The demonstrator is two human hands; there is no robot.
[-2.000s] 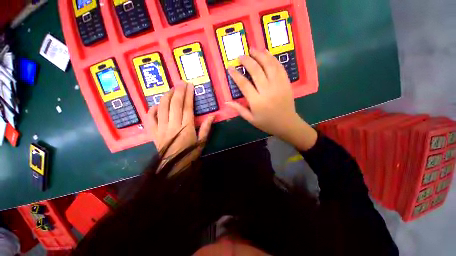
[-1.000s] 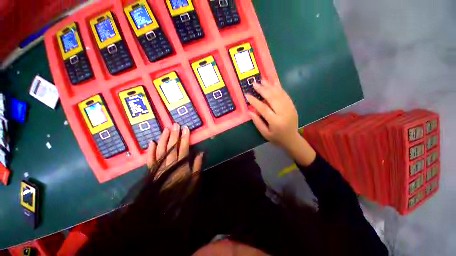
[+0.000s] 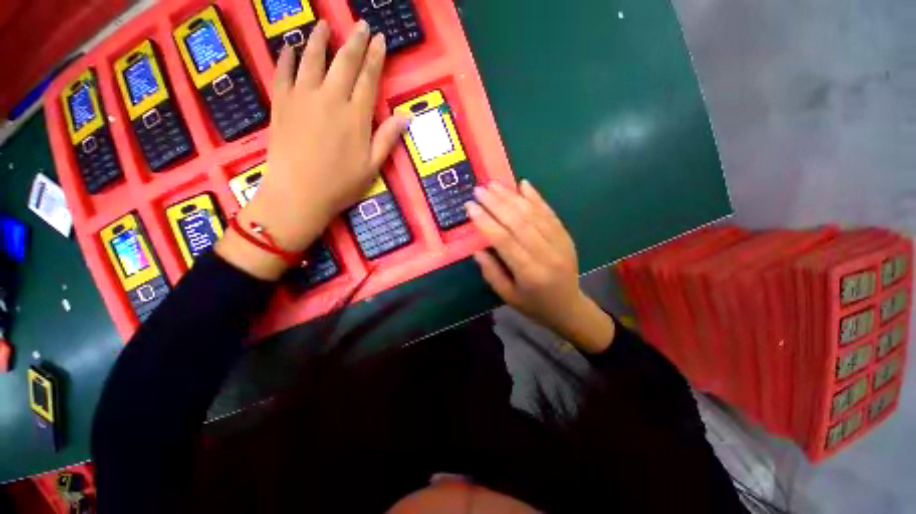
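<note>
A red phone tray [image 3: 378, 271] lies on the green bench with yellow and black keypad phones in two rows of pockets. The far-row phones [image 3: 222, 75] show blue screens. The near-row right phone [image 3: 434, 156] has a white screen. My left hand [image 3: 326, 125], with a red cord at the wrist, reaches across the near row to the far row, fingertips at the keys of a far-row phone. It hides parts of near-row phones. My right hand [image 3: 522, 241] rests at the lower keys of the near-row right phone, fingers together. Neither hand grips a phone.
A single phone [image 3: 43, 402] lies on the bench at left. A white labelled battery [image 3: 50, 204] and a blue one [image 3: 14, 239] lie left of the tray. A red tray stack [image 3: 763, 331] stands on the floor at right. Dark hair hangs below the tray.
My left hand has moved from the near edge up to the far row. My right hand has slid down the right-hand phone's keys. The tray appears further left in view.
</note>
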